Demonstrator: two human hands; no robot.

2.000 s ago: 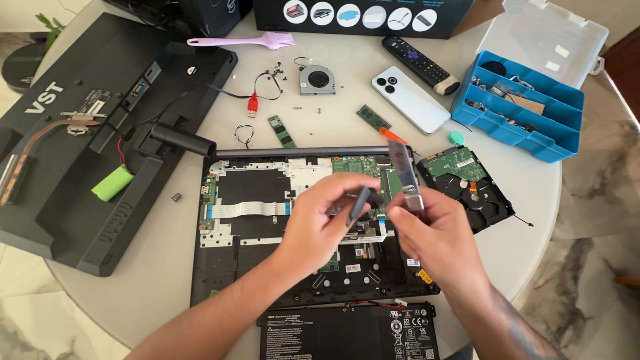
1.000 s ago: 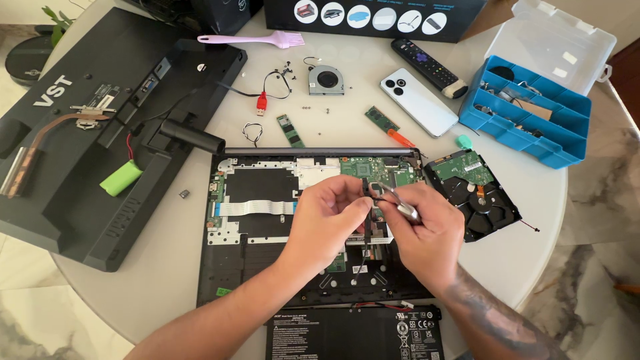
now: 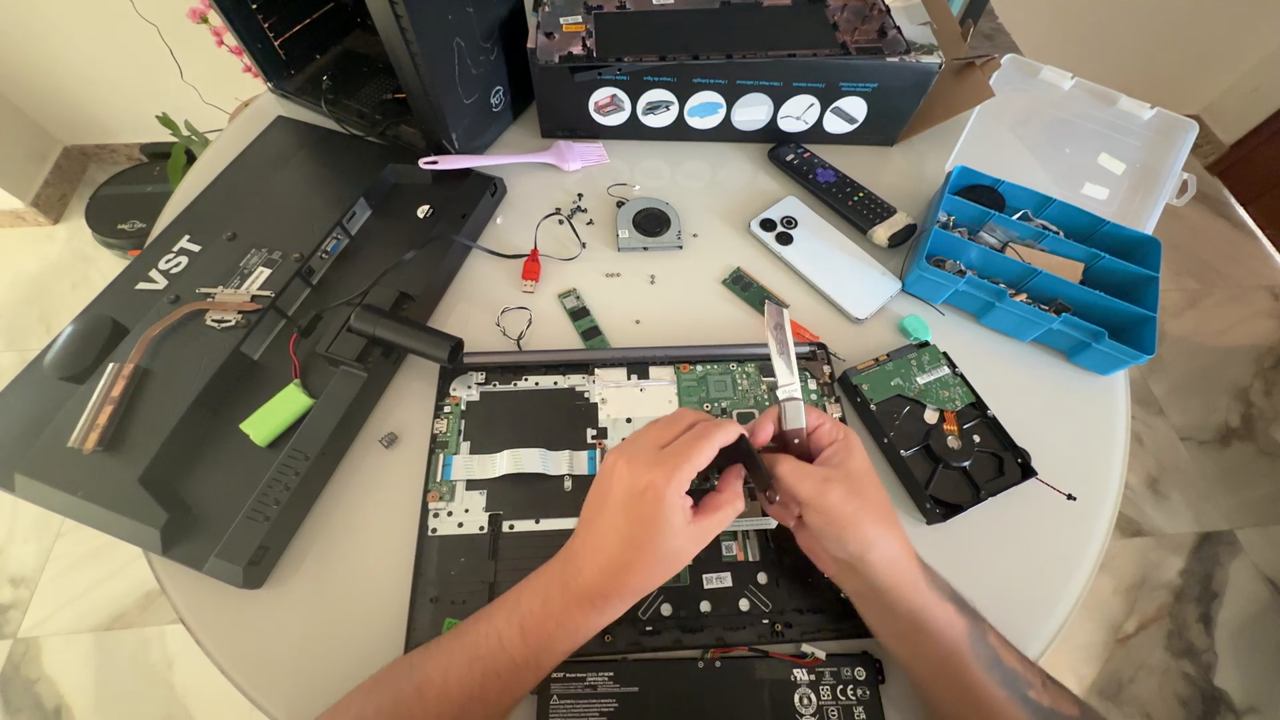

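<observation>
Over the opened laptop base [image 3: 520,590], both hands meet at the right half of the board. My left hand [image 3: 660,490] pinches a small dark part [image 3: 752,468], whose kind I cannot tell. My right hand [image 3: 835,480] grips the handle of a folding knife, its steel blade [image 3: 780,350] upright and pointing away from me. The dark part touches or nearly touches my right fingers. A white ribbon cable [image 3: 520,463] lies across the left of the base. The green laptop board [image 3: 725,385] shows behind my hands. Nearest me lies a laptop battery [image 3: 700,690].
A monitor [image 3: 130,400] lies on the left with a copper heat pipe and a green battery pack. Behind the laptop are a fan [image 3: 650,222], a memory module [image 3: 755,290], a phone [image 3: 825,258] and loose screws. A hard drive [image 3: 940,430] and blue organizer box [image 3: 1040,270] stand right.
The knife blade, hidden or lowered between my hands one second ago, now stands upright in view, as it did two seconds ago. Both hands remain over the laptop's right half.
</observation>
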